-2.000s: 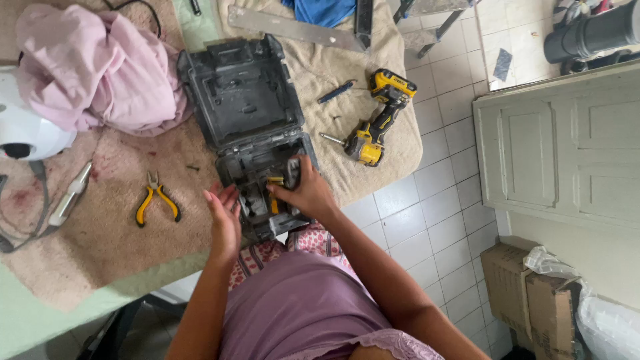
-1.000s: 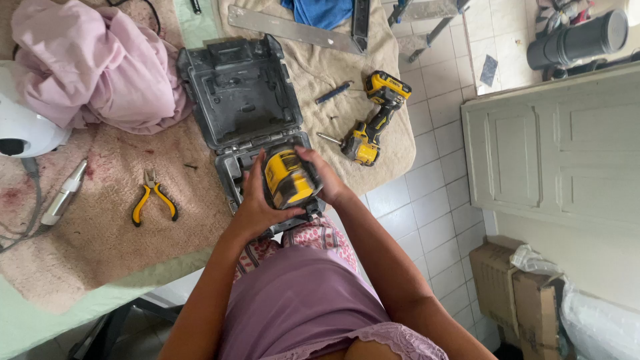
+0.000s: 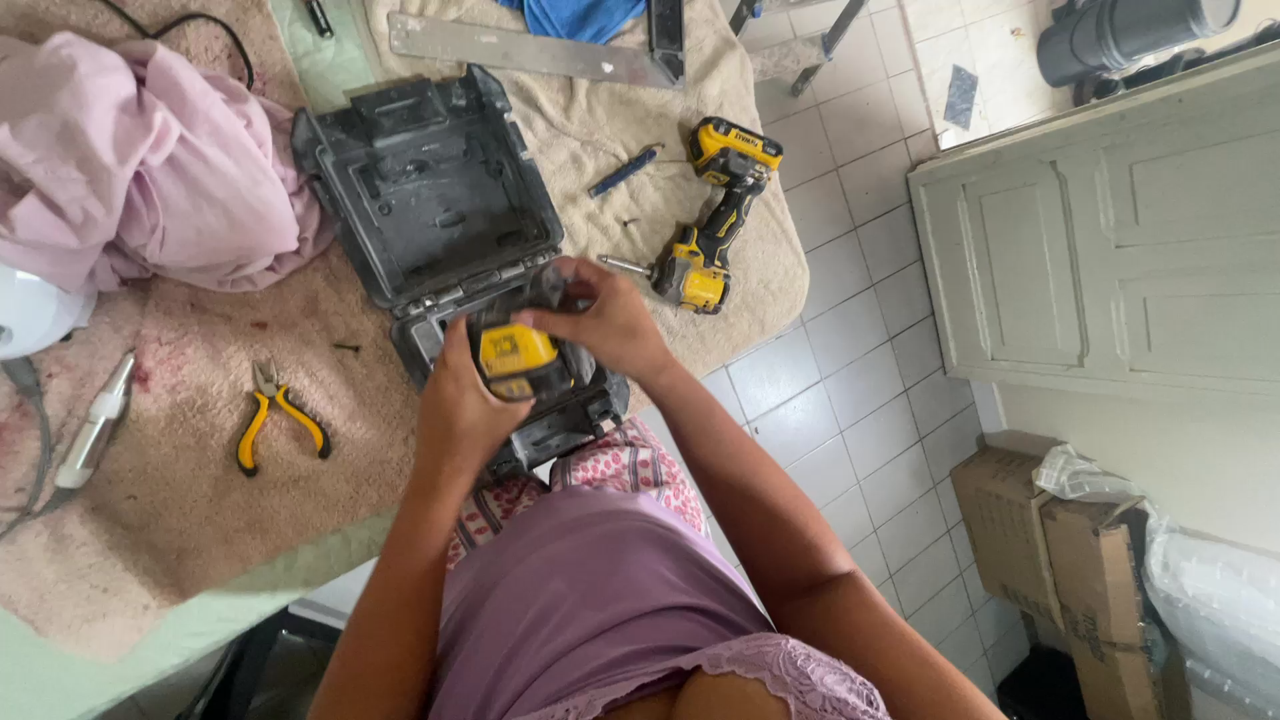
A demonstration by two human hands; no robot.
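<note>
My left hand (image 3: 465, 405) grips the near left side of a yellow and black power tool part (image 3: 518, 355), possibly a battery pack, above an open black plastic case (image 3: 430, 195). On its right side my right hand (image 3: 605, 320) holds it too, with fingers at a dark or clear piece (image 3: 545, 288) whose kind I cannot tell. The case's lid lies back, away from me; its lower half is partly hidden by my hands. Right of the case, a yellow and black cordless impact driver (image 3: 715, 220) lies on a beige towel, its bit pointing left.
Yellow-handled pliers (image 3: 282, 415), a small screw (image 3: 346, 347) and a silver handpiece (image 3: 97, 425) lie on the left towel. Pink cloth (image 3: 150, 170) is bunched behind them. A metal square (image 3: 530, 48) and a blue pen-like tool (image 3: 625, 171) rest beyond the case. Cardboard boxes (image 3: 1005, 530) stand at right.
Two seconds ago my right hand was inside the case's lower half. One second ago both hands held the yellow and black part above it; now it is turned and my right fingers have shifted.
</note>
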